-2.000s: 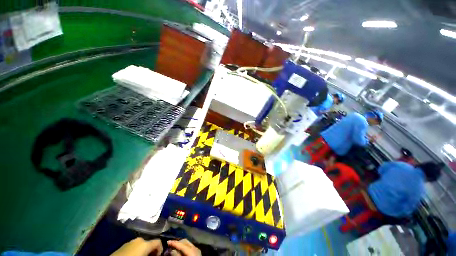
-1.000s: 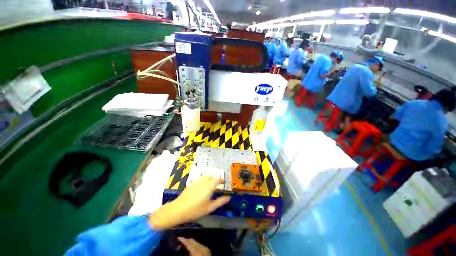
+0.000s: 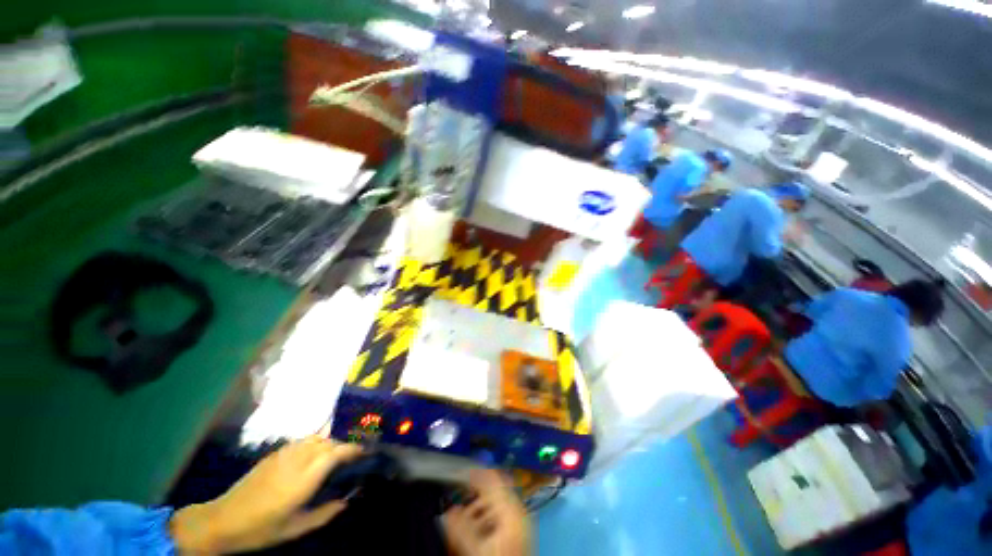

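My left hand, in a blue sleeve, is at the bottom left of centre, in front of the press. A dark, blurred part shows between its thumb and fingers. My right hand is at the bottom edge with fingers bent, blurred and partly cut off; whether it holds anything cannot be told. The orange fixture with a dark round centre sits at the right front of the press bed, beside the silver-grey base plate. The pale press head hangs raised behind them.
The blue control panel spans the press front. Left are crumpled white cloths, a grid tray, white slabs and a black strap. Right are a white box and seated people in blue.
My left hand has moved back from over the control panel to the near side of the press. My right hand shows more, to its right. The view has tilted.
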